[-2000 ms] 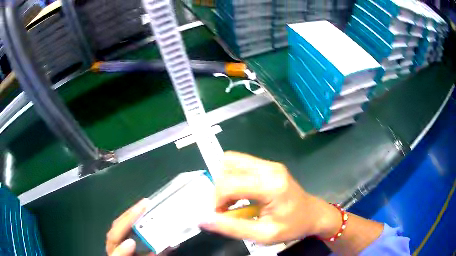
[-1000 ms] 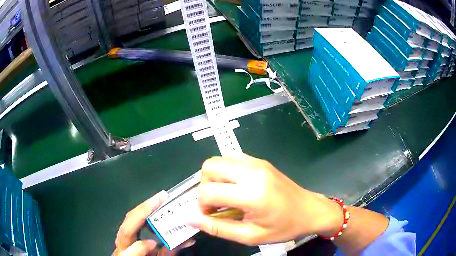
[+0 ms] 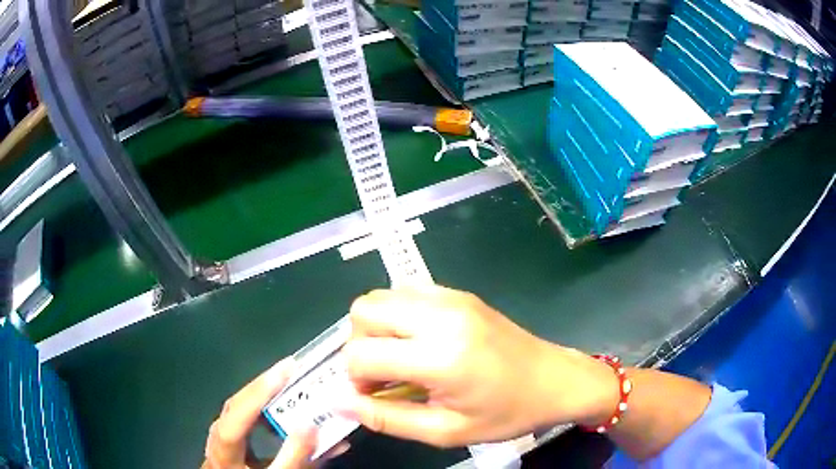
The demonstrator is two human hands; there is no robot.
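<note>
A product box (image 3: pixel 310 396) with a printed white end is held low in the middle of the view. My left hand (image 3: pixel 261 423) grips it from the left, its thumb on the printed end. My right hand (image 3: pixel 449 366), with a red beaded bracelet, is over the box's right part, fingertips at the printed end. A yellow-brown object (image 3: pixel 403 391) shows between its fingers, mostly hidden. The label strip (image 3: pixel 353 110) runs down the bench to behind my right hand, crossed by pale tape (image 3: pixel 357 247). I cannot tell whether a label is at my fingertips.
A stack of teal-and-white boxes (image 3: pixel 632 137) stands at right, more columns behind it. Another stack (image 3: pixel 37 403) is at the left edge. A grey post (image 3: pixel 101 174) rises at left. A dark rod with orange ends (image 3: pixel 321 111) lies behind the rail. A white-topped box (image 3: pixel 32 275) lies far left.
My right hand has moved further over the box's printed end, and my left thumb now lies on that end. A white-topped box now shows at far left. The camera view has shifted slightly.
</note>
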